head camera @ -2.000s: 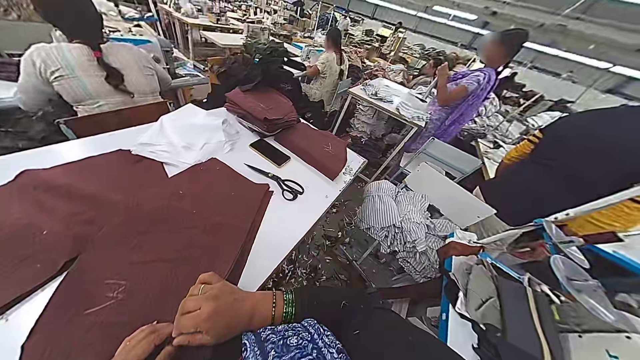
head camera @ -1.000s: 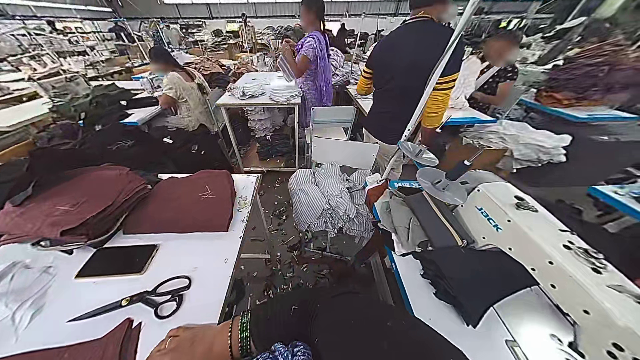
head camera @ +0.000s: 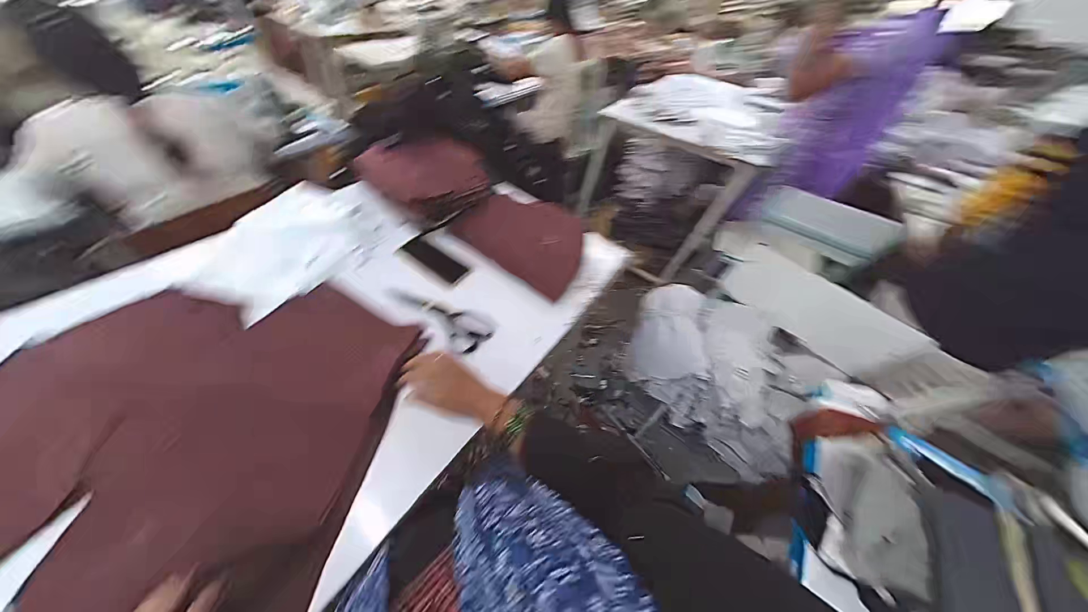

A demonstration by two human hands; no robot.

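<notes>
Maroon cut fabric (head camera: 229, 408) lies spread on the white table (head camera: 408, 459). My right hand (head camera: 450, 387) is at the fabric's upper right corner; blur hides whether its fingers pinch the edge. Only the fingers of my left hand (head camera: 183, 592) show at the bottom edge, on the fabric's lower part. Just above my right hand lie black-handled scissors (head camera: 466, 330), not touched. A dark phone (head camera: 435, 259) lies beyond them, near a folded maroon piece (head camera: 527, 242) and a maroon stack (head camera: 425, 170). White sheets (head camera: 280, 242) lie beyond the spread fabric.
Striped cloth (head camera: 705, 365) hangs in a heap right of the table, by a grey chair (head camera: 824, 289). A blue-edged workstation (head camera: 892, 501) holding cloth is at lower right. A person in purple (head camera: 841, 110) stands beyond, another in dark clothes (head camera: 1011, 263) at right. Scraps litter the floor.
The view swung right and has come back left. My right hand, beside my left at the fabric's lower part two seconds ago, is now at its upper right corner.
</notes>
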